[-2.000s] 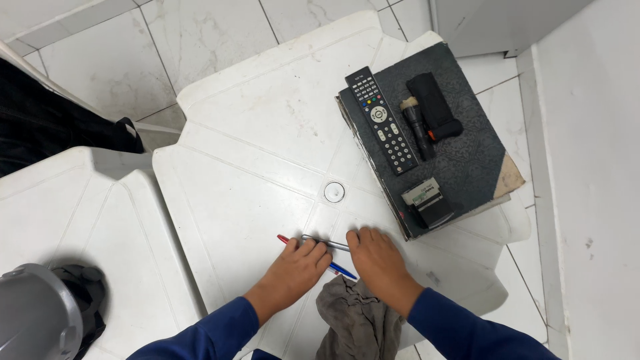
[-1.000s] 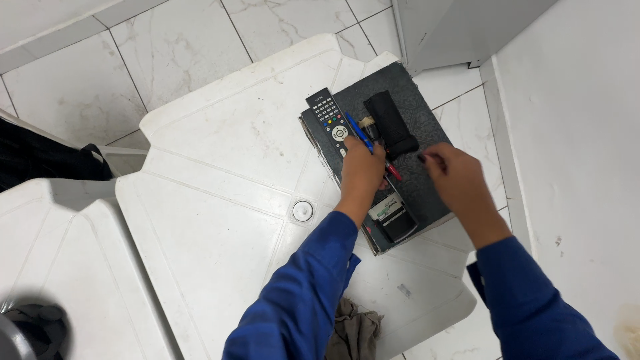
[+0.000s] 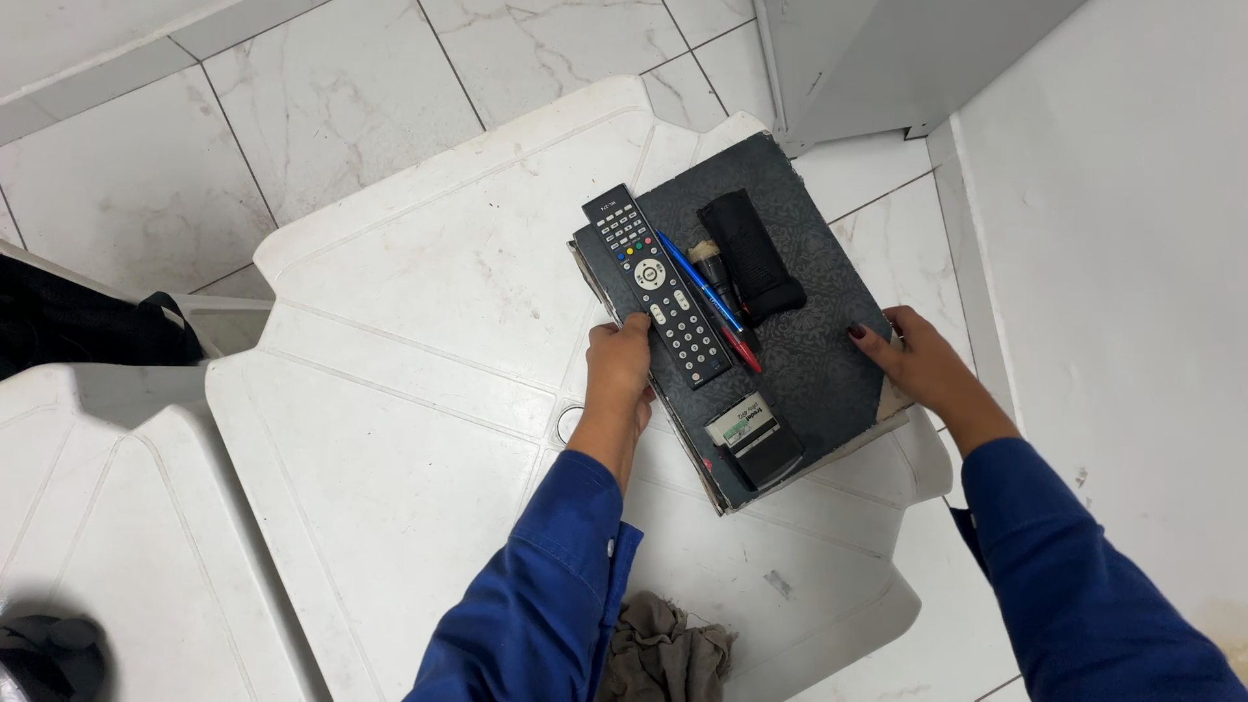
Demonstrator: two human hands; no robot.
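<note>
A dark, worn hardcover book (image 3: 819,361) lies on the white plastic table. My left hand (image 3: 620,370) grips its left edge, the thumb on top beside a black remote control (image 3: 673,312). My right hand (image 3: 912,356) holds the right edge, thumb on the cover and fingers at the side. On the cover, right of the remote, lie a blue pen (image 3: 697,280) and a red pen (image 3: 743,351), end to end. Beside them are a small black flashlight (image 3: 715,273) and a black fabric pouch (image 3: 749,253). A small grey and black stamp-like device (image 3: 756,444) sits near the lower corner.
A crumpled grey-brown cloth (image 3: 663,653) lies at the near edge of the table (image 3: 409,390). Another white plastic table (image 3: 107,487) stands at left, with a dark object (image 3: 54,648) on it. A grey cabinet (image 3: 868,68) and a white wall (image 3: 1121,244) are at the right.
The blue and red pens, earlier by my hands over the table, now lie on the book. Both hands have moved from the table's near part to the book's edges.
</note>
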